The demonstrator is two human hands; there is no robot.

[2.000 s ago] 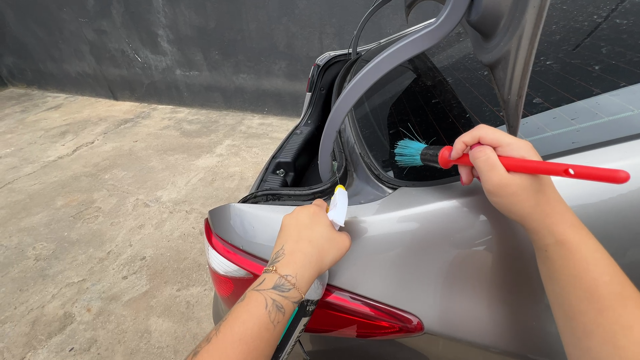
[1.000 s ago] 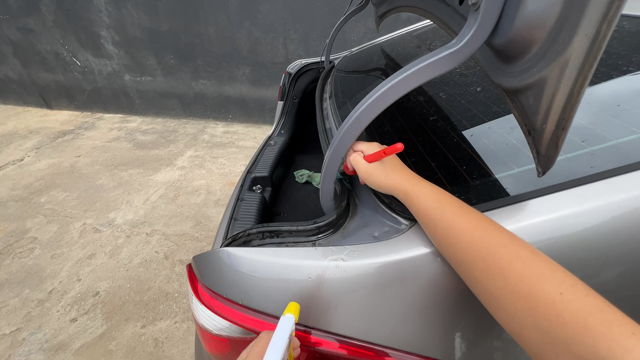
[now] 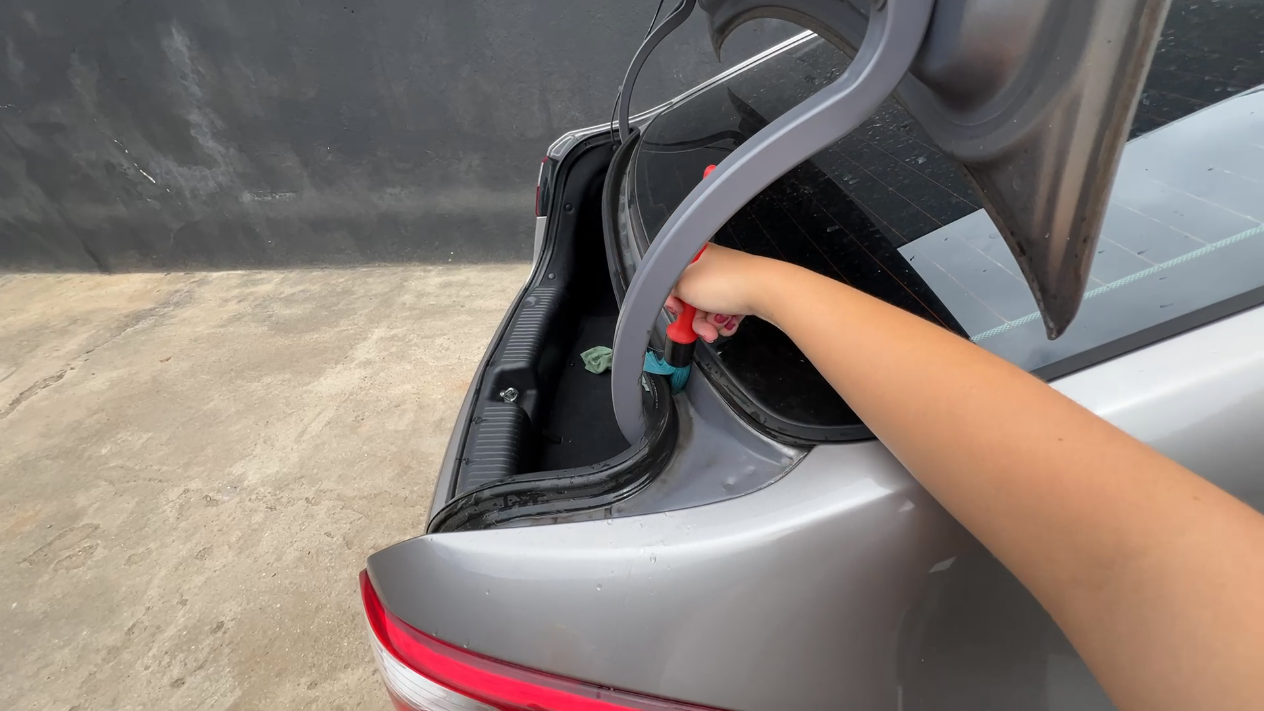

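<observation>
My right hand (image 3: pixel 713 286) is closed around the red handle of a detailing brush (image 3: pixel 680 331), just behind the grey trunk hinge arm (image 3: pixel 681 222). The brush points down, and its teal bristles touch the painted channel beside the black rubber trunk seal (image 3: pixel 657 449). Part of the handle and some fingers are hidden by the hinge arm. A green cloth (image 3: pixel 596 359) lies inside the open trunk, left of the hinge arm. My left hand is out of view.
The raised trunk lid (image 3: pixel 1037 128) hangs over the rear window (image 3: pixel 829 247), its pointed corner near my forearm. The silver rear fender (image 3: pixel 711 583) and red tail light (image 3: pixel 444 657) are in front. Concrete ground (image 3: pixel 247 474) and a dark wall (image 3: pixel 276 138) lie to the left.
My right hand has moved from above the fender to behind the hinge arm, lowering the brush into the channel. My left hand, earlier holding a white bottle with a yellow tip, has left the view.
</observation>
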